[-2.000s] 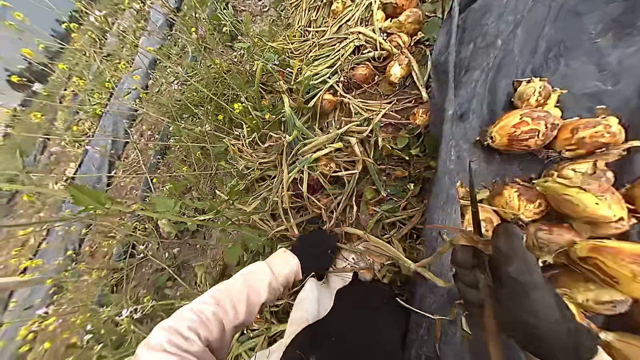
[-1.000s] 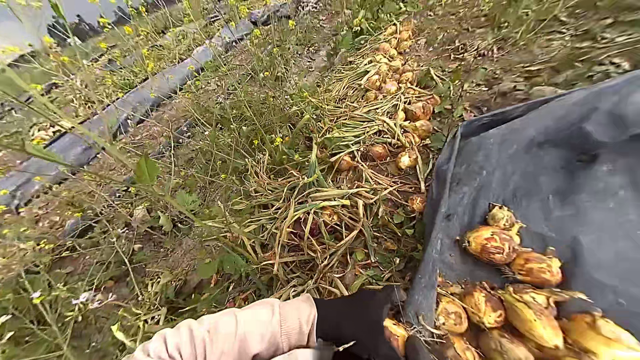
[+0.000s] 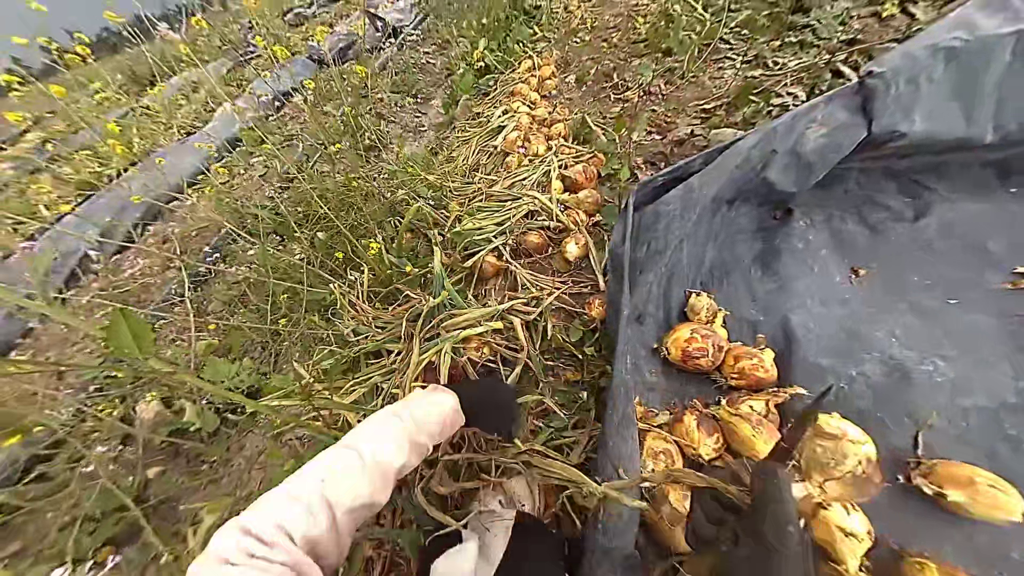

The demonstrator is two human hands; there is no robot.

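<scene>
My left hand [image 3: 485, 406], in a black glove below a pale pink sleeve, reaches down into dry onion leaves [image 3: 448, 336] on the ground; its fingers are hidden, so its grip cannot be made out. My right hand [image 3: 752, 520], in a dark glove, is at the bottom right above the black plastic sheet [image 3: 896, 320]. A thin dark blade [image 3: 804, 420] points up from that hand, its handle hidden in the fingers. Trimmed onions [image 3: 838, 456] lie around the right hand on the sheet. A dry stalk [image 3: 584, 480] stretches from the ground towards the right hand.
A row of onions with leaves [image 3: 536, 136] runs away ahead along the ground. The raised fold of the sheet [image 3: 624, 320] borders the row on the right. Weeds with yellow flowers [image 3: 280, 53] and a strip of plastic mulch [image 3: 152, 180] lie to the left.
One second ago my left hand was at the sheet's edge beside an onion; now it is back left among the leaves. My right hand, out of view then, shows again over the onions.
</scene>
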